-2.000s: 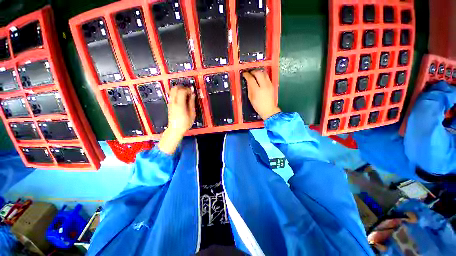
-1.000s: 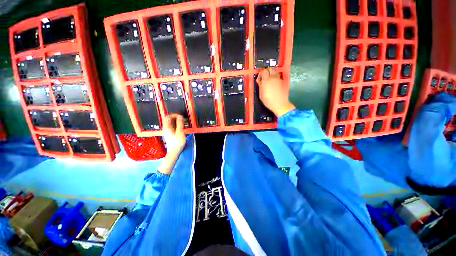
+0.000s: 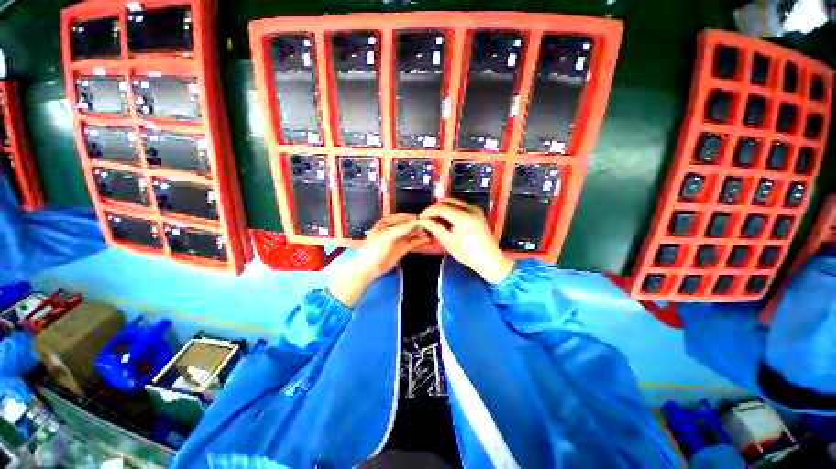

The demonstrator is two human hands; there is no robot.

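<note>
An orange-red foam tray [image 3: 359, 154] lies in front of me with two rows of five pockets. Each pocket shows a black phone back housing [image 3: 420, 96] with camera rings at its far end. My left hand [image 3: 392, 243] and my right hand [image 3: 456, 231] meet over the tray's near edge, at the middle of the near row. Their fingertips touch or nearly touch. They partly cover the near ends of two phones. Whether something small is between the fingers cannot be told.
Stacked phone trays [image 3: 225, 137] are at left. A small-part tray [image 3: 706, 59] with black square parts [image 3: 731, 190] is at right. Clear film scraps [image 3: 796, 14] lie at the far right. Another person's blue sleeve [image 3: 802, 321] shows at the right edge. A blue stool [image 3: 135, 353] stands lower left.
My left hand has moved right and my right hand has moved left from the right end of the near row, so they now meet. The view has shifted, and the trays appear further right.
</note>
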